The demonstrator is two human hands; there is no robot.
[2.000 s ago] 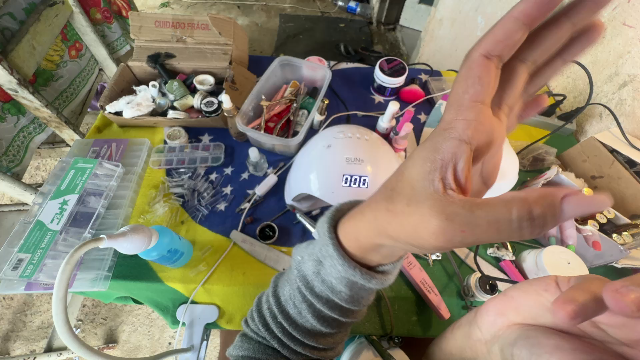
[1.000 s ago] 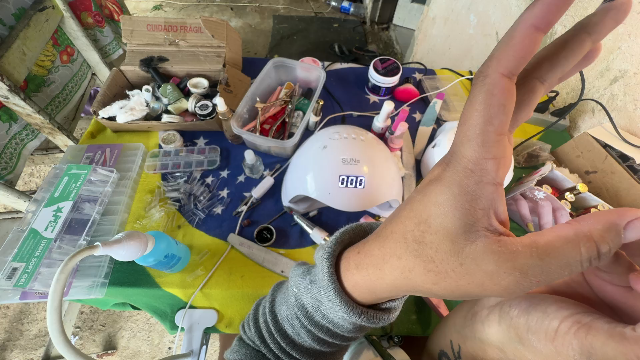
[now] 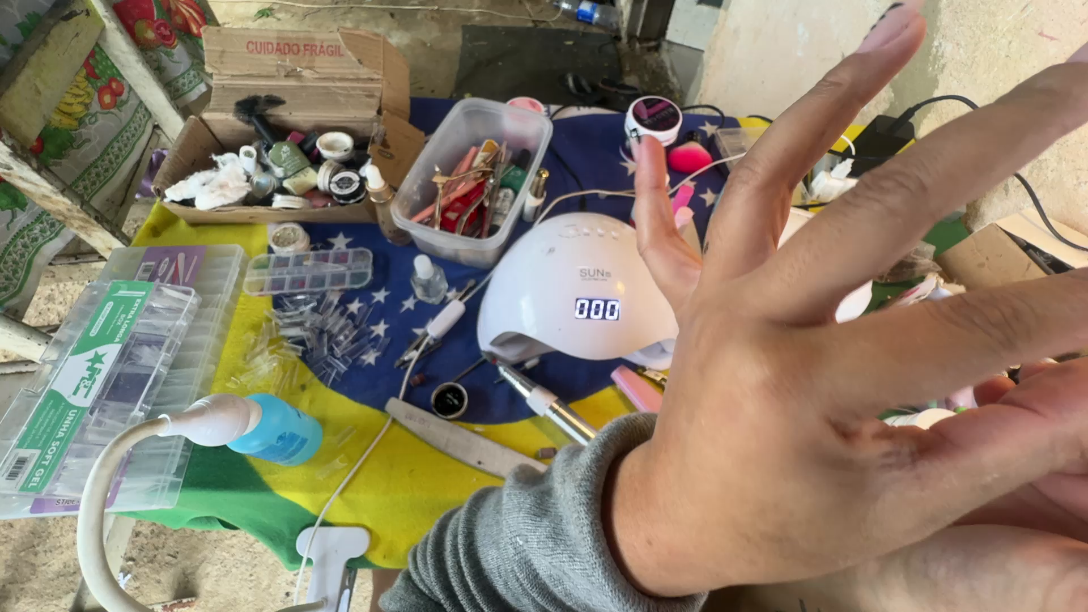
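My left hand, in a grey ribbed sleeve, is raised large across the right side with its fingers spread and nothing in it. Behind its lower edge, part of my right hand shows at the lower right, its palm side up; much of it is covered. A white nail lamp with a lit display stands left of my left hand. A metallic pen-shaped handpiece and a grey nail file lie in front of the lamp, near the sleeve. A small open black pot is beside them.
A cardboard box of bottles and jars and a plastic tub of tools stand at the back. Left are clear nail-tip cases, a blue bottle and loose clear tips. A white cable crosses the flag cloth.
My left hand, spread in all the frames, now fills more of the right side and has its fingers fanned wider. The other hand at the lower right has become more covered.
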